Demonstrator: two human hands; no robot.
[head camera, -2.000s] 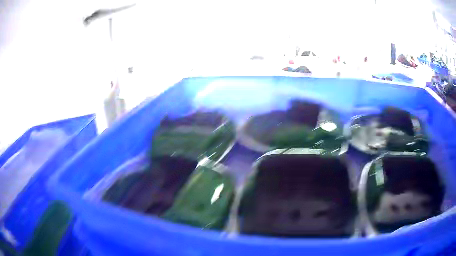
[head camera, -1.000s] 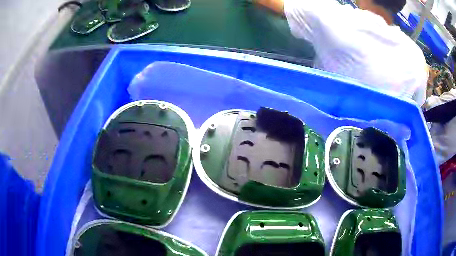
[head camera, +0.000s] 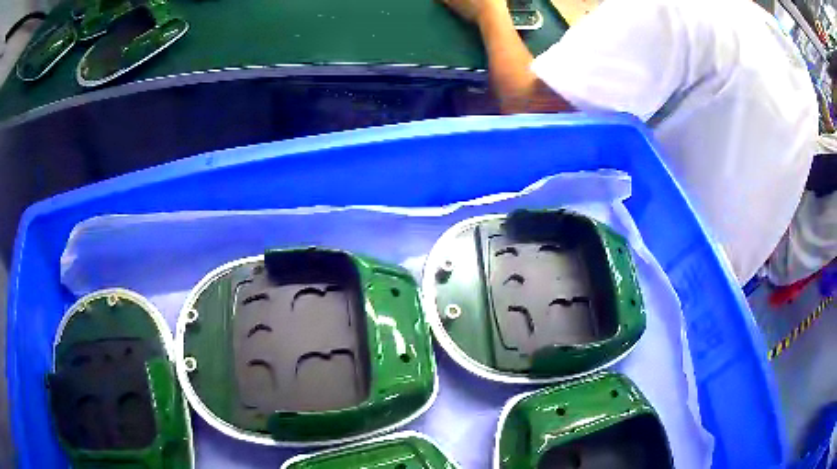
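Observation:
Neither of my hands is in the picture. A large blue crate (head camera: 211, 174) fills the lower view, lined with a pale sheet (head camera: 174, 243). Glossy green housings with pale rims lie in it. The upper row has a housing at the left (head camera: 110, 385), one in the middle (head camera: 307, 348) and one at the right (head camera: 541, 298). Two more, one at the lower middle (head camera: 376, 455) and one at the lower right (head camera: 587, 417), are cut off by the bottom edge.
A green-topped bench (head camera: 321, 37) lies behind the crate, with more green housings (head camera: 133, 46) at its upper left. A person in a white top (head camera: 725, 101) leans over it at the upper right. Yellow-black floor tape (head camera: 800, 327) shows at the right.
The view has tilted down and turned since the earlier frames. The crate's contents sit further left and lower, and more of the bench shows. The person's forearm is now in view.

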